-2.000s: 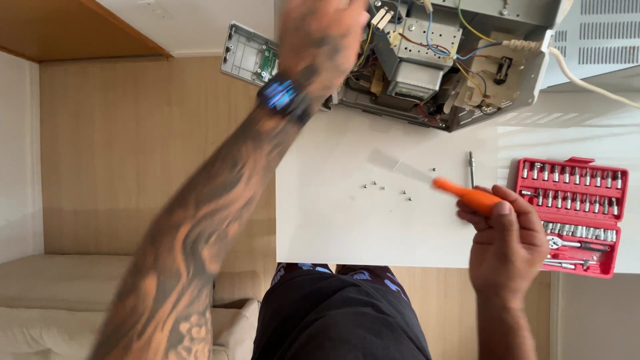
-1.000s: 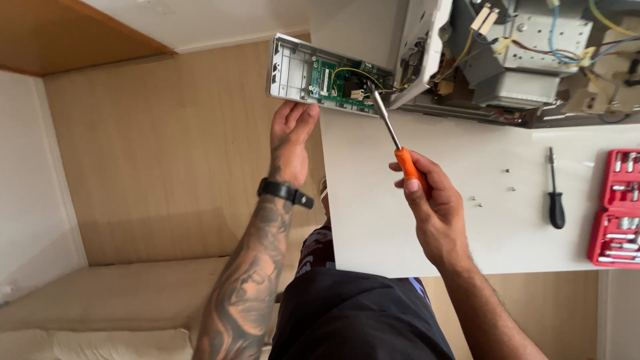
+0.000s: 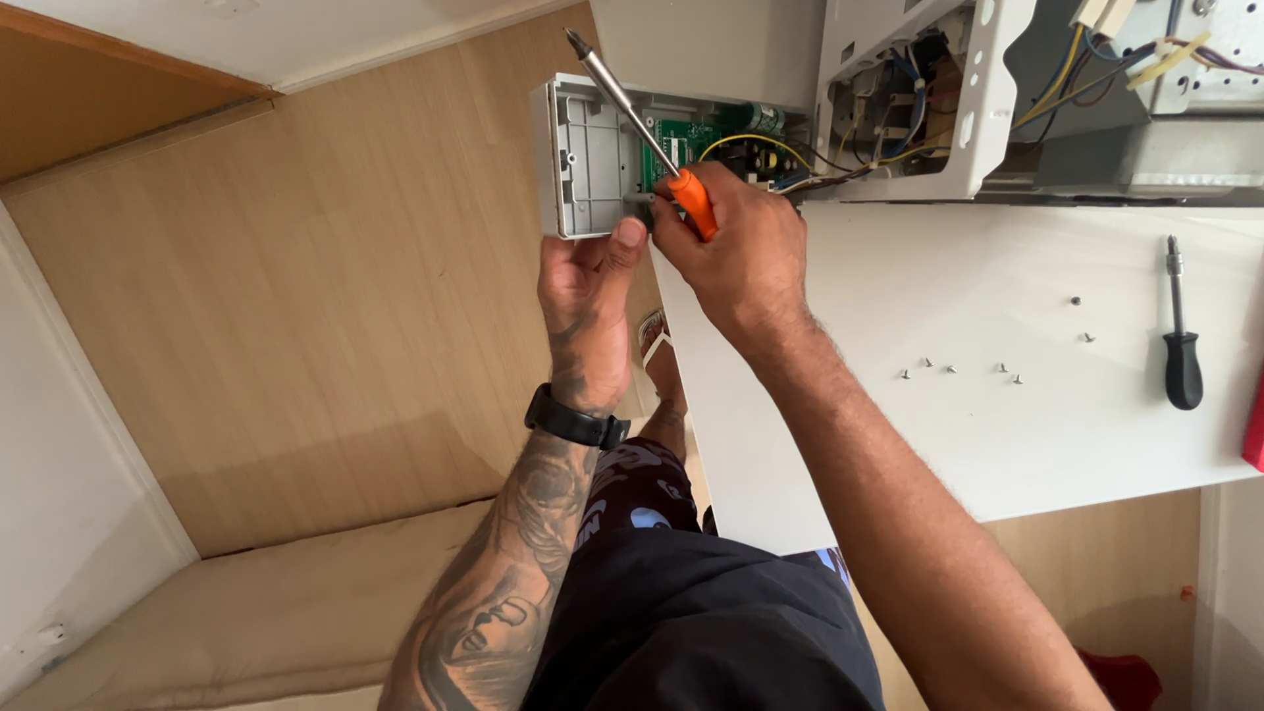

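My left hand (image 3: 592,286) grips the lower edge of a grey plastic control panel housing (image 3: 592,168) from below, its thumb over the rim. Inside the housing sits a green circuit board (image 3: 681,143) with a yellow wire running to the opened metal appliance (image 3: 918,109). In my right hand (image 3: 746,242) is a Phillips screwdriver with an orange handle (image 3: 692,202); its shaft slants up and left across the housing, the tip pointing away from the board. The fingertips of my right hand are at the housing's lower edge, partly hidden.
On the white table (image 3: 889,444) lie several small screws (image 3: 951,369) and a black-handled screwdriver (image 3: 1182,365). A red case edge (image 3: 1256,434) shows at the far right. The housing reaches past the table's left edge, over the wooden floor (image 3: 326,296). A beige cushion (image 3: 316,592) is at lower left.
The orange screwdriver's tip, at the board one second ago, now points up and left. My right hand has come close to my left at the housing's lower edge. The view has shifted left since two seconds ago.
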